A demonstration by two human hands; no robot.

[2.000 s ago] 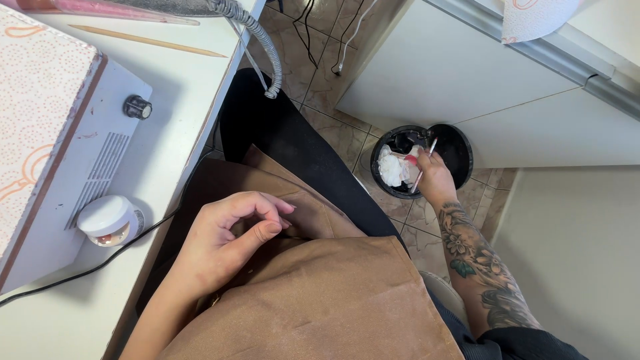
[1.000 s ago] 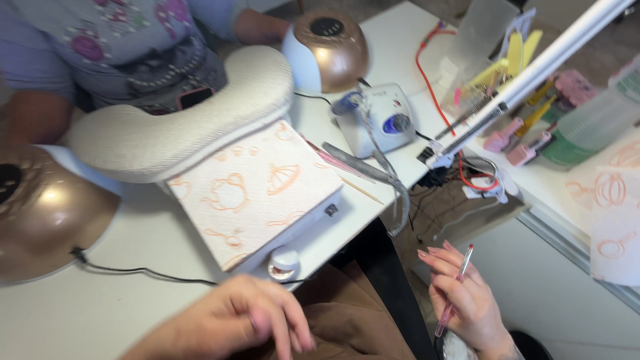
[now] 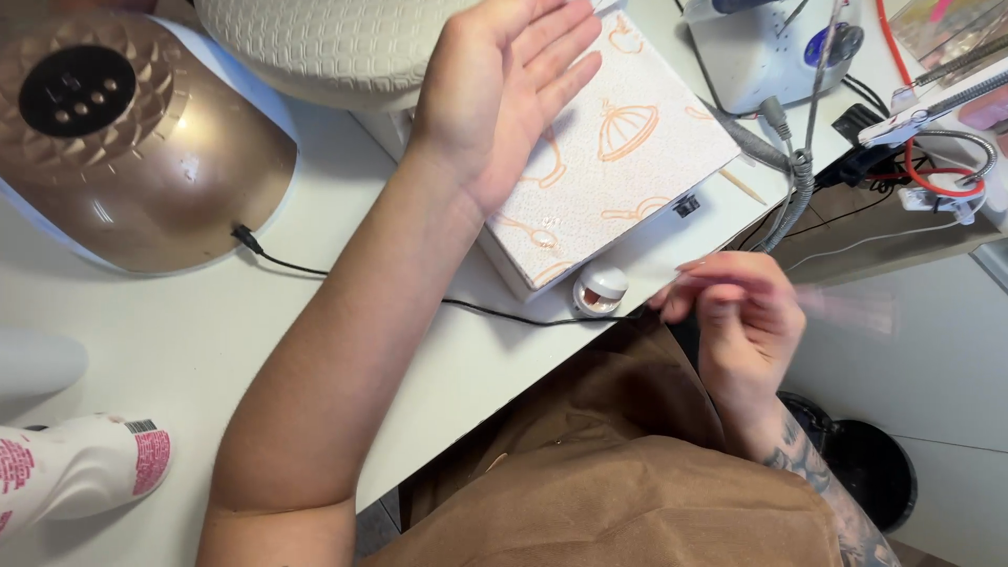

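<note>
My left hand reaches palm up, fingers apart and holding nothing visible, over the box covered with a printed paper towel. Behind its fingers lies the light textured armrest cushion. At the table's front edge my right hand is curled around a thin pinkish tool, blurred, its end pointing right; what sort of tool it is I cannot tell. A small round white-lidded jar stands between the box and my right hand.
A gold nail lamp with a black cable is at left, above a white bottle. A nail drill unit stands at upper right, near a wooden stick and a grey hose. A black bin is below right.
My right hand has come up from the bin to the table edge with the slim tool. My left hand has moved from my lap to above the covered box. The view has swung toward the table.
</note>
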